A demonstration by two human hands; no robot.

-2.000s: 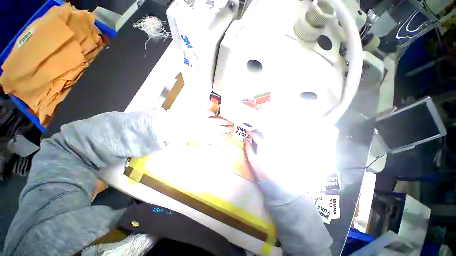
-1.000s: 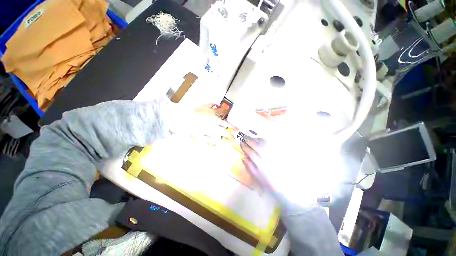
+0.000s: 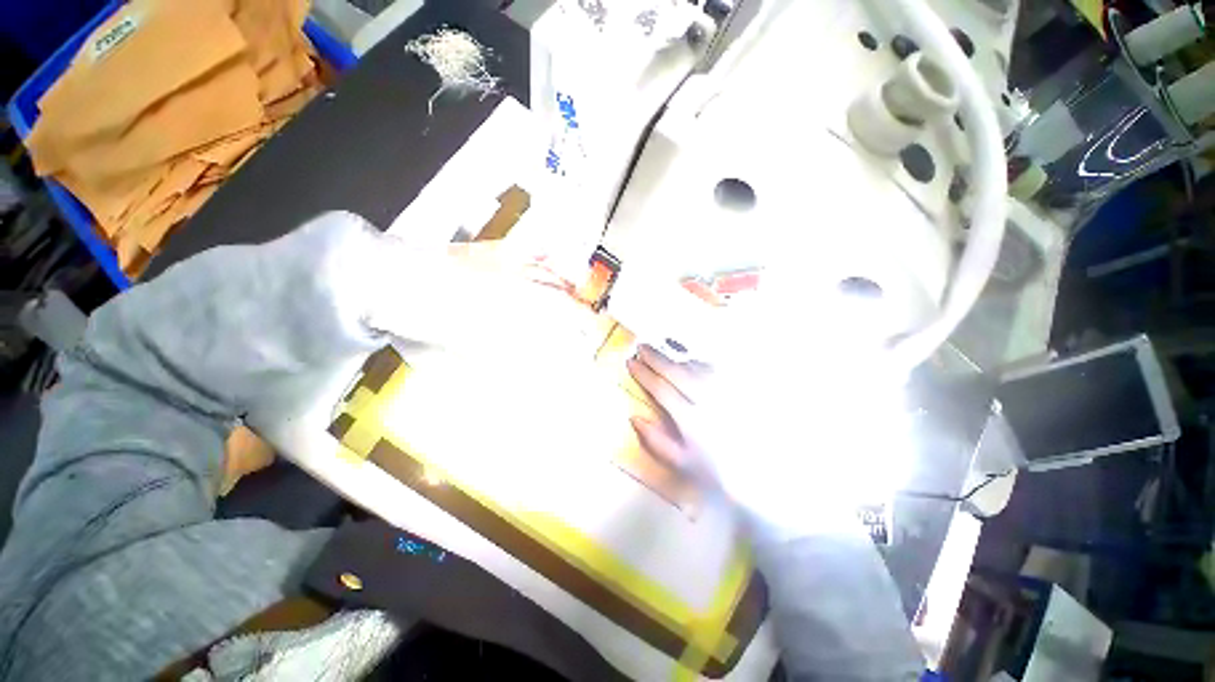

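The white template board (image 3: 513, 147), with yellow tape and brown slots, lies under the machine head (image 3: 800, 173). A fabric panel (image 3: 642, 460) on it is mostly washed out by the lamp; only pale orange patches show. My left hand (image 3: 546, 287) reaches to the small frame (image 3: 604, 277) under the head; its fingers are blurred by glare, so its grip cannot be told. My right hand (image 3: 666, 413) lies on the panel with its fingers apart and nothing visible in them. No label shows at my fingers.
At the upper left a blue crate (image 3: 83, 220) holds orange panels (image 3: 160, 107) with a label on top. Thread waste (image 3: 453, 60) lies on the dark table (image 3: 313, 147). A grey-framed screen (image 3: 1090, 404) stands at the right. Labels (image 3: 873, 520) lie partly hidden beyond my right sleeve.
The label seen between my hands before is no longer visible. My left hand and forearm have moved up and slightly left. My right fingers are spread more on the panel.
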